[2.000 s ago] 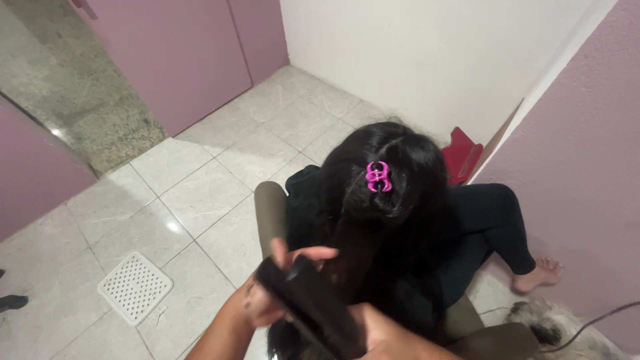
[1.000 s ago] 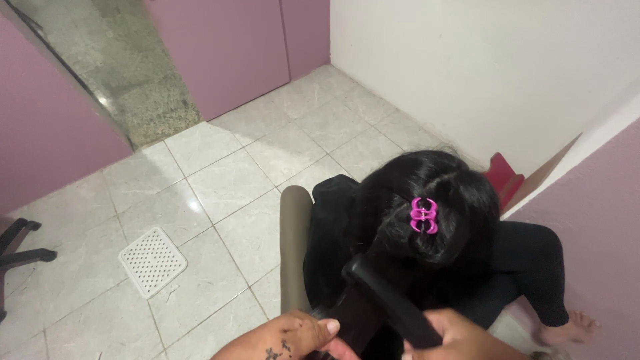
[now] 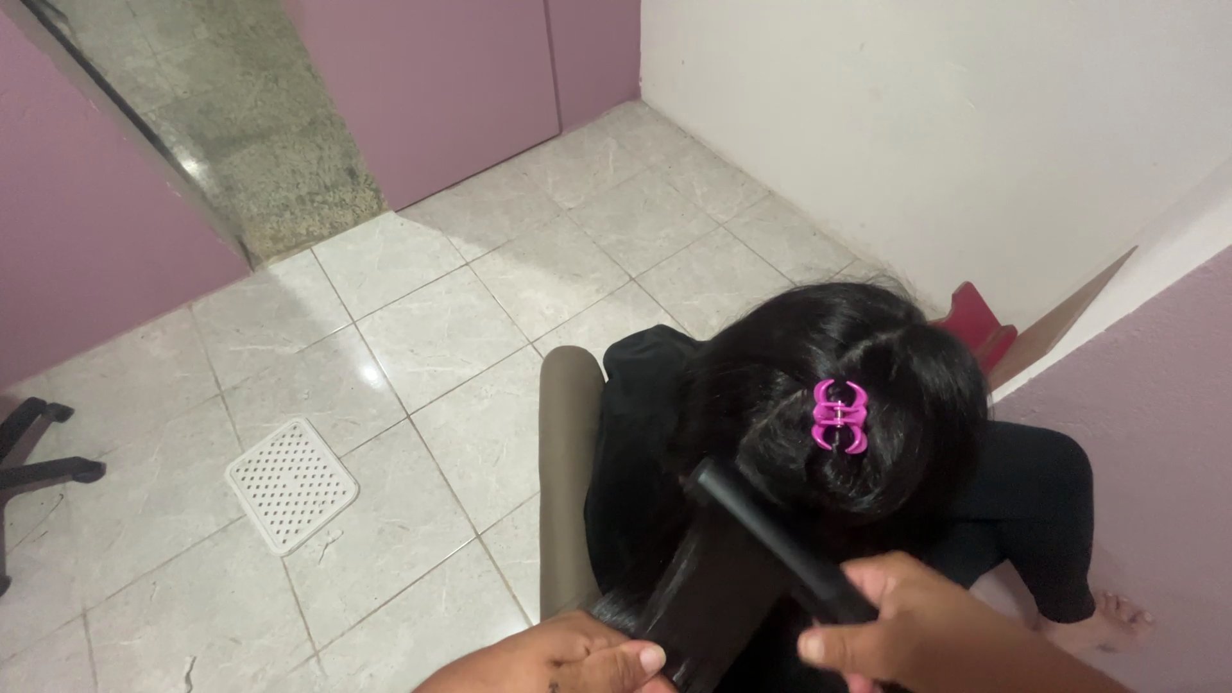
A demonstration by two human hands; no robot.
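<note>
A person with long black hair sits below me, seen from above and behind. A pink claw clip holds hair at the back of the head. My right hand grips a black hair straightener, whose far end lies across a flat section of hair near the head. Between the thumb and fingers of my left hand is the lower part of that section, stretched out toward the bottom edge. Whether the plates are pressed together cannot be told.
A white perforated drain cover lies on the tiled floor at left, near black chair legs. A red object stands by the wall beyond the person. The seated person's bare foot is at right, near the purple wall.
Two seconds ago my hands were close together around the straightener. Now they are apart, with the straightener at the hair near the head and my left hand lower on the section.
</note>
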